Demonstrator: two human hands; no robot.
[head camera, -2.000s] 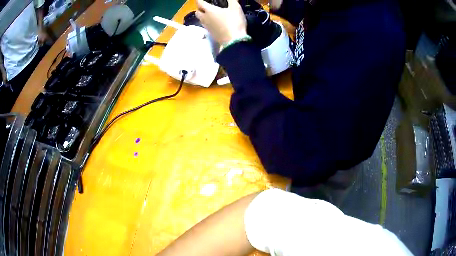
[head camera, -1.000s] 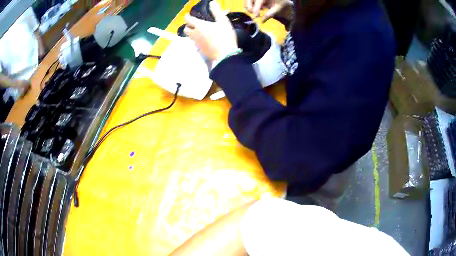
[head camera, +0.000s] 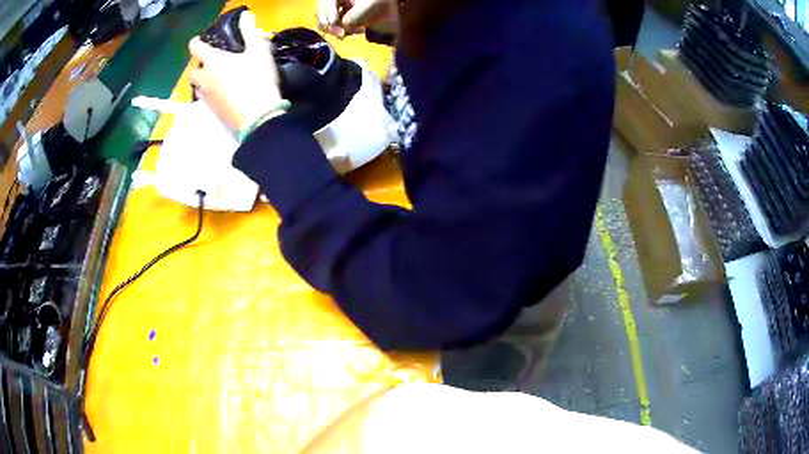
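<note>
Neither of my hands is in the picture. A bare forearm in a white sleeve (head camera: 479, 424) enters along the bottom edge; its hand is cut off. A white body housing (head camera: 204, 160) with white antennas (head camera: 160, 104) sits on the yellow-orange bench sheeting (head camera: 222, 328). A black cable (head camera: 153, 263) runs from it down the left side of the bench. Beside it is a second white housing (head camera: 359, 133) with a black inner housing (head camera: 310, 75). A neighbouring worker's hand holds a black head shell (head camera: 224, 31) next to it; their other hand is at the top edge.
The worker's dark sleeve and body (head camera: 461, 177) fill the middle right. Trays of black head assemblies (head camera: 44, 239) and stacked blister trays (head camera: 35, 412) stand at left. A carton (head camera: 670, 230) and more tray stacks (head camera: 781, 168) are on the grey floor at right.
The view has swung right, so the bench and housings sit further left. The worker's hands and black head shell have come more fully into view. The white sleeve stays at the bottom.
</note>
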